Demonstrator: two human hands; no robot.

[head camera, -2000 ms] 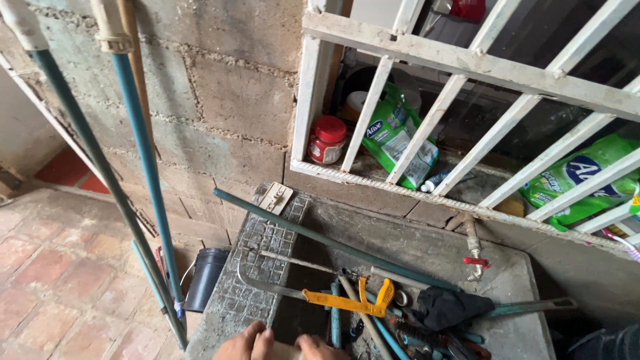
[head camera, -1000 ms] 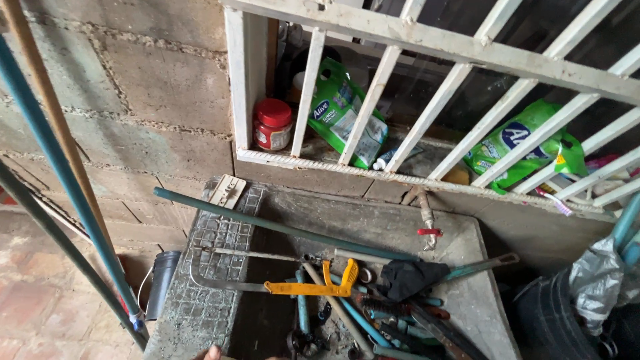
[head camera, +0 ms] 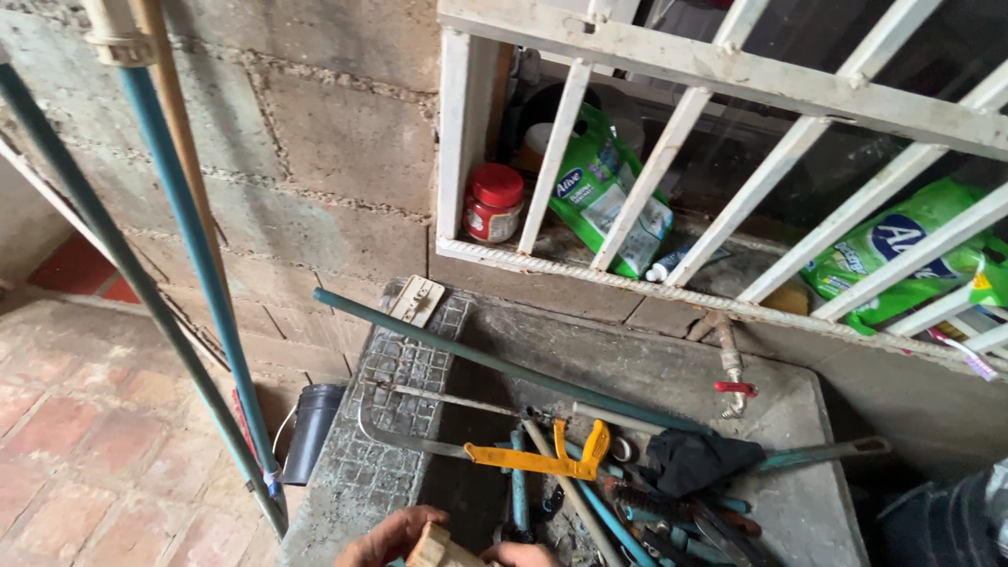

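At the bottom edge, my left hand (head camera: 391, 539) has its fingers around the left side of a pale wooden piece (head camera: 442, 548). My right hand (head camera: 522, 555) touches the same piece from the right, and only its fingers show. Ahead of my hands, a hacksaw with a yellow handle (head camera: 543, 459) rests across the concrete sink (head camera: 795, 441), its frame over the ridged slab (head camera: 398, 441). A long green pipe (head camera: 488, 361) slants above it. Blue pipe pieces (head camera: 520, 484), a grey stick (head camera: 579, 500) and a black cloth (head camera: 697, 461) lie in the basin.
A tap with a red handle (head camera: 736, 389) is on the back wall. Behind white window bars (head camera: 709, 134) stand a red-lidded jar (head camera: 494, 203) and green detergent bags (head camera: 606, 197). Tall poles (head camera: 185, 236) lean at the left, near a dark bucket (head camera: 313, 433). A dark container (head camera: 937, 520) stands right.
Both hands now show at the bottom edge with the wooden piece; one second ago only a fingertip was visible there. The view has shifted left since then. The hacksaw stays on the sink.
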